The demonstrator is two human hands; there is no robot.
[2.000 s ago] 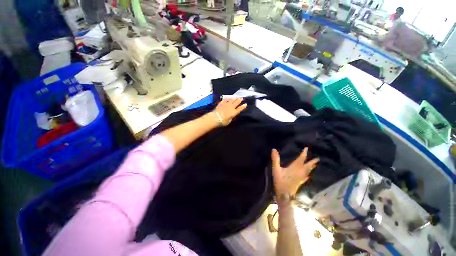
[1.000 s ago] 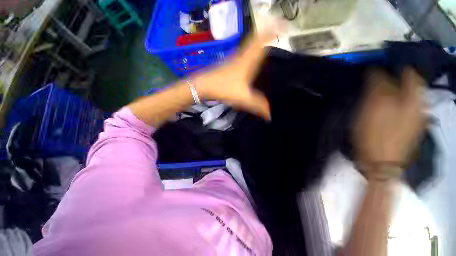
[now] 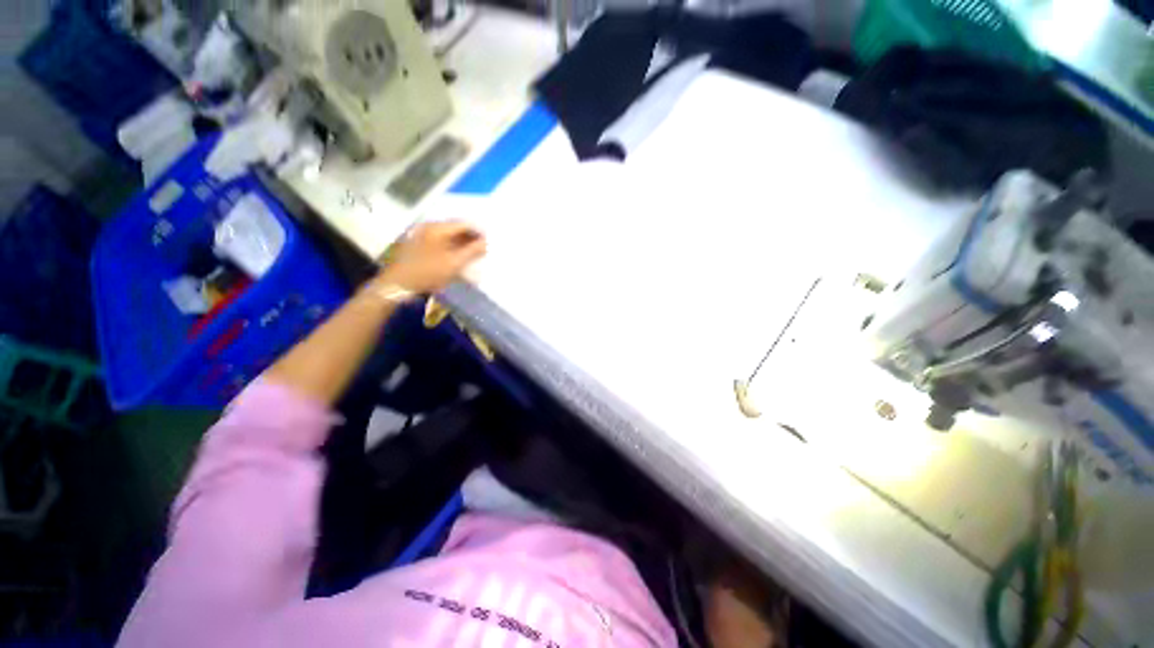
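The white sewing machine table (image 3: 658,241) lies in front of me. My left hand (image 3: 437,253) is at its left front edge, with fingers bent; whether it grips anything cannot be told. A skin-coloured part of my right arm or hand (image 3: 740,610) shows below the table edge at the bottom, dark and cut off. Black cloth pieces with pale grey strips (image 3: 658,101) lie at the back of the table. The white sewing machine head (image 3: 1025,317) is at right, lit at its needle end. Scissors with green and yellow handles (image 3: 1040,570) lie at lower right.
A blue crate (image 3: 215,317) with pale and red items stands on the floor at left. A cream second sewing machine (image 3: 367,76) is at upper left. Dark cloth (image 3: 974,120) lies behind the table, near a green basket (image 3: 949,25). Dark cloth also shows below the table edge.
The large black cloth has left the tabletop, baring white surface. My left hand has come to the table's edge; my right has dropped below it. The view has swung back right.
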